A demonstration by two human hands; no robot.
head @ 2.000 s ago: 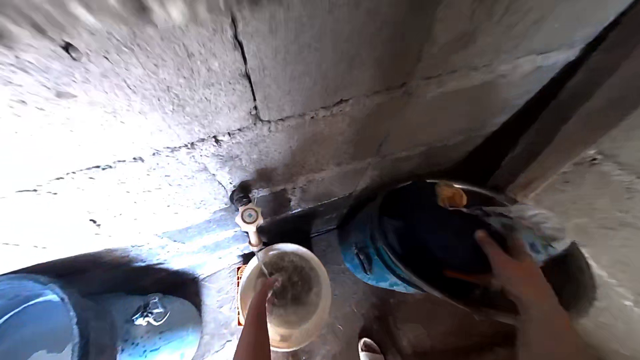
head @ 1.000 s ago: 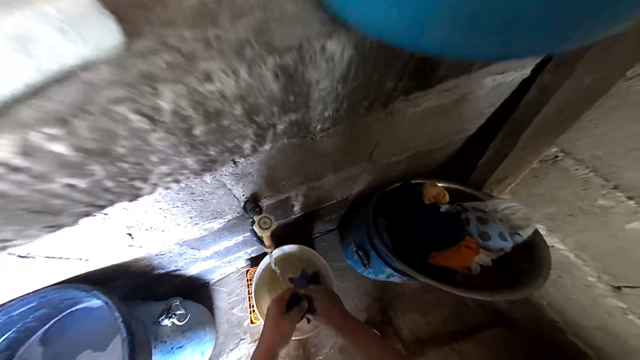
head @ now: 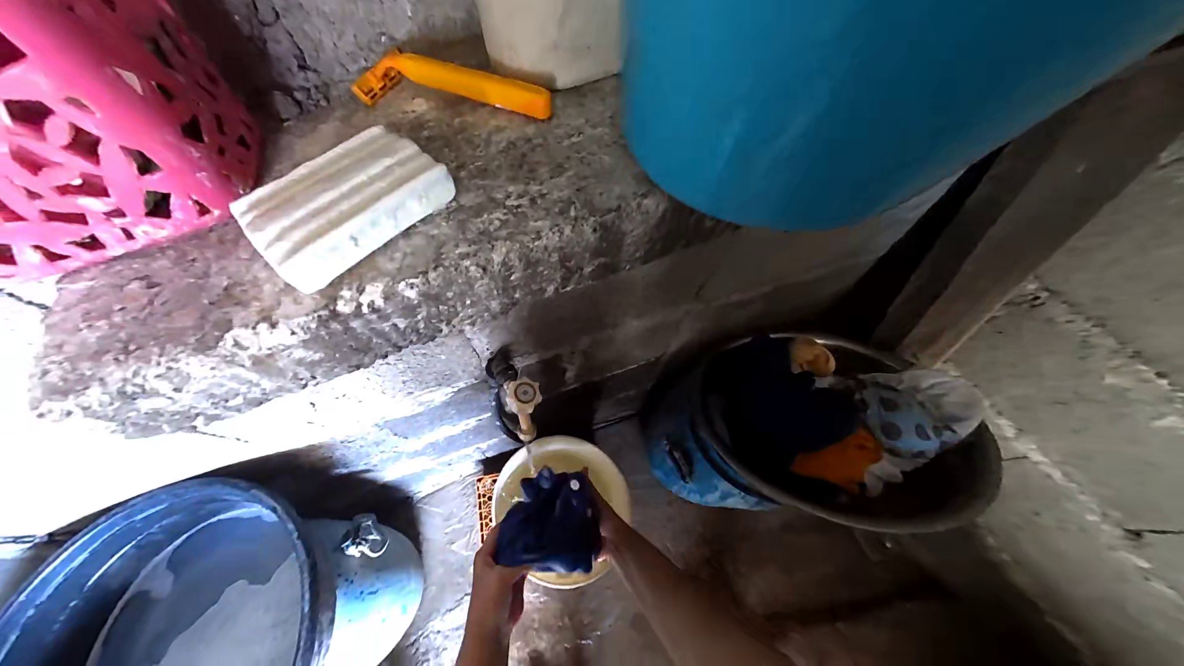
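A dark blue cloth (head: 548, 525) is bunched between my two hands, above a round cream basin (head: 612, 481) on the floor. My left hand (head: 499, 566) grips its lower left side and my right hand (head: 612, 529) its right side. Just beyond the basin, a plastic tap (head: 524, 396) sticks out of the wall, with a thin stream of water falling from it. The cloth hides much of the basin's inside. To the right, a wide dark basin (head: 925, 527) holds dark, orange and polka-dot cloths (head: 837, 461).
A blue tub (head: 301, 546) stands at lower left beside a pale lidded container (head: 375, 583). On the concrete ledge are a white ridged block (head: 342, 208), an orange razor-shaped tool (head: 462, 85), a pink openwork basket (head: 139, 120) and a large blue container (head: 814, 111). A wooden post (head: 1008, 213) rises at right.
Two seconds ago my right hand was at the dark basin and my left at the cream one. Both hands now hold the blue cloth over the cream basin. The view has shifted to show the ledge.
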